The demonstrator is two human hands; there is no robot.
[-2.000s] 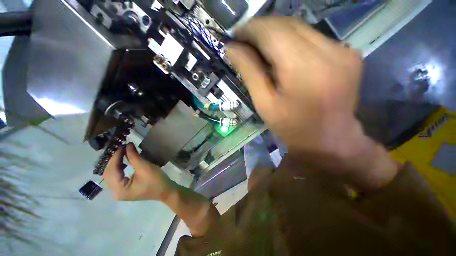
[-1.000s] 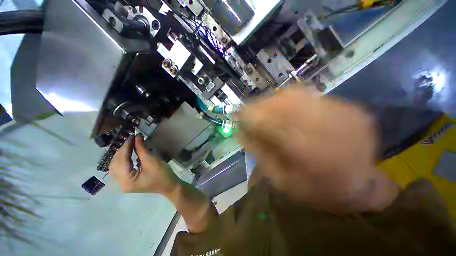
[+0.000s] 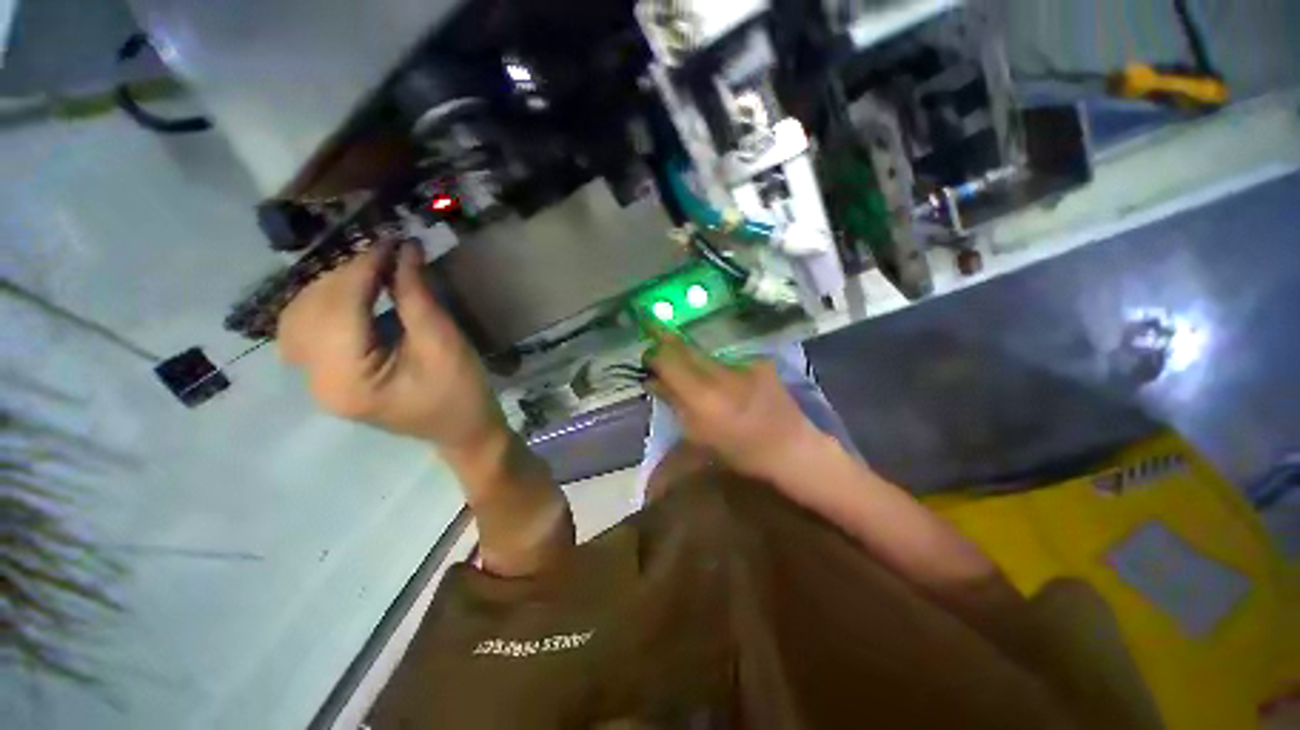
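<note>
My left hand (image 3: 385, 342) is raised at the wire straightener (image 3: 321, 271), thumb and forefinger tips close together at its inner end. The fingers hide whatever lies between them. A thin feed wire (image 3: 248, 352) runs from the black square wire guide (image 3: 191, 375) on the pale wall towards the straightener. My right hand (image 3: 727, 407) is low in the middle, its fingertips by the two green lights (image 3: 682, 302) at the machine edge. Small dark strands show at its fingertips; blur hides whether it grips them.
The metal wire feed unit (image 3: 777, 157) stands above and right of the green lights. A yellow-handled tool (image 3: 1169, 86) lies at the upper right. A small red light glows beside the straightener. A yellow surface (image 3: 1098, 571) is at the lower right.
My right hand has moved down and left from in front of the feed unit to the green lights. My left hand stays at the straightener. The view has shifted, and a red light now shows.
</note>
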